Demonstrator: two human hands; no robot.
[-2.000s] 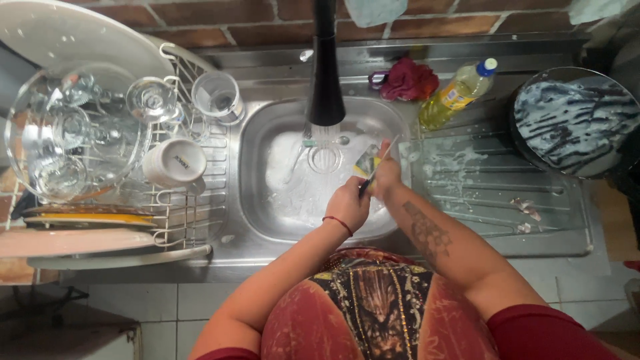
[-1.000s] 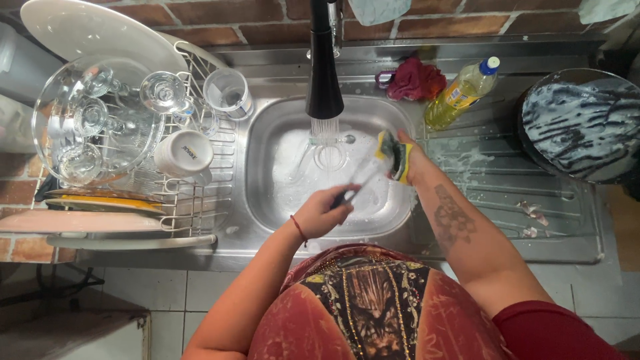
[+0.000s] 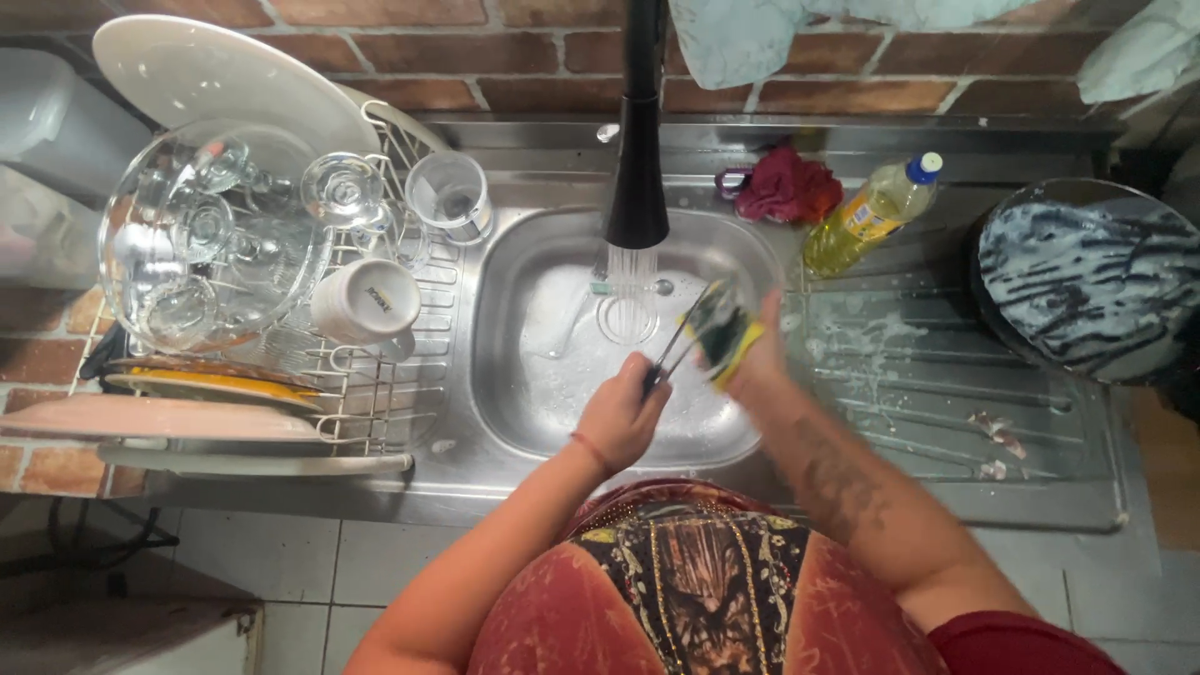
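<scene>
My left hand (image 3: 621, 412) grips the dark handle of a utensil (image 3: 667, 354), likely a knife, above the near right part of the steel sink basin (image 3: 487, 375). A yellow and dark green sponge (image 3: 727, 330) is in my right hand (image 3: 761, 356), close to the utensil's metal part; both are blurred, and whether they touch is unclear. Water runs from the black faucet head (image 3: 637, 202) into the soapy basin behind my hands. Another utensil (image 3: 562, 330) appears to lie under the suds at the basin's left.
On the left, a wire dish rack (image 3: 375, 412) holds a glass bowl (image 3: 122, 234), stemmed glasses, a white mug (image 3: 361, 305) and plates (image 3: 187, 417). To the right are a crumpled red cloth (image 3: 787, 186), a dish soap bottle (image 3: 867, 220) and a soapy dark pan (image 3: 1087, 281) on the ribbed drainboard (image 3: 919, 375).
A second ago my hands were farther apart, with the utensil lower and to the left. My left hand has come nearer the sponge. The sponge has moved down.
</scene>
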